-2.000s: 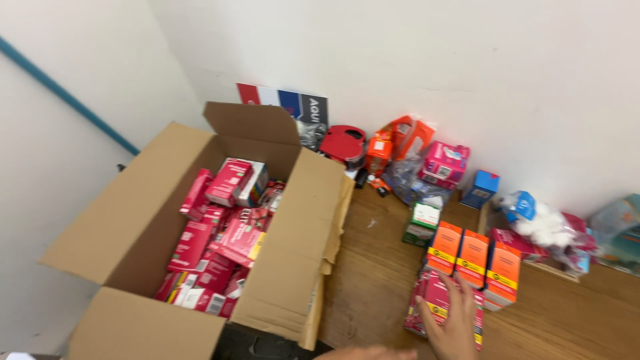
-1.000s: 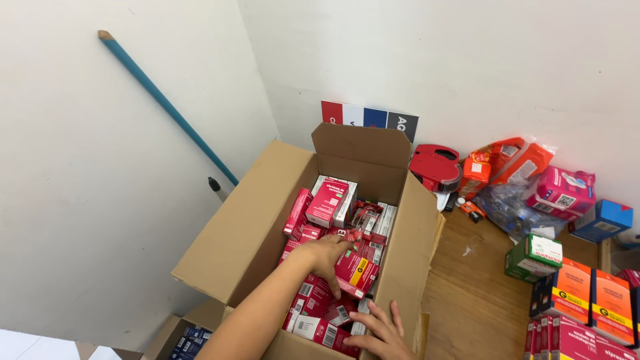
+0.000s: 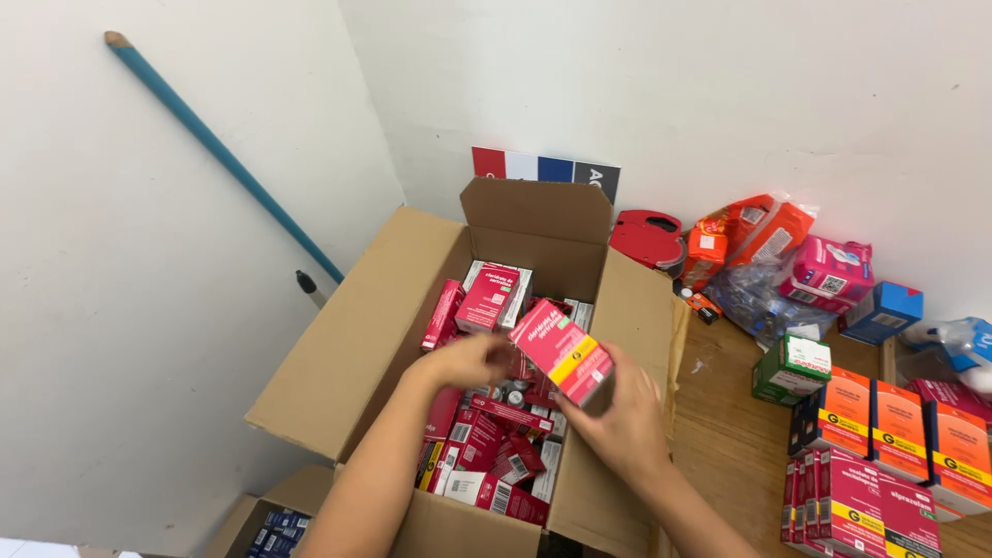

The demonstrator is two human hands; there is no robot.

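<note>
My right hand [image 3: 620, 415] grips a pink medicine carton with a yellow band [image 3: 562, 353], tilted above the open cardboard box [image 3: 535, 205]. Just left of that carton, my left hand [image 3: 473, 360] hovers over the box's contents; it is blurred, and nothing shows in its fingers. Inside lie many pink and white medicine cartons, among them an upright pink one [image 3: 488, 298] near the back and a pink and white one [image 3: 496, 496] at the front. Several small round metallic-looking tops [image 3: 514, 397] show between them.
On the wooden table [image 3: 709, 442] at right stand orange cartons [image 3: 899, 426], pink cartons [image 3: 852, 496], a green carton [image 3: 792, 370], plastic bags and a red tape dispenser-like device [image 3: 649, 239]. A blue pole [image 3: 225, 159] leans at left. A second cardboard box [image 3: 232, 527] holds dark blue packs.
The view swung left from the table cartons to the cardboard box. Both hands were low at the box's cartons one second ago; now my right hand holds a pink carton up above them.
</note>
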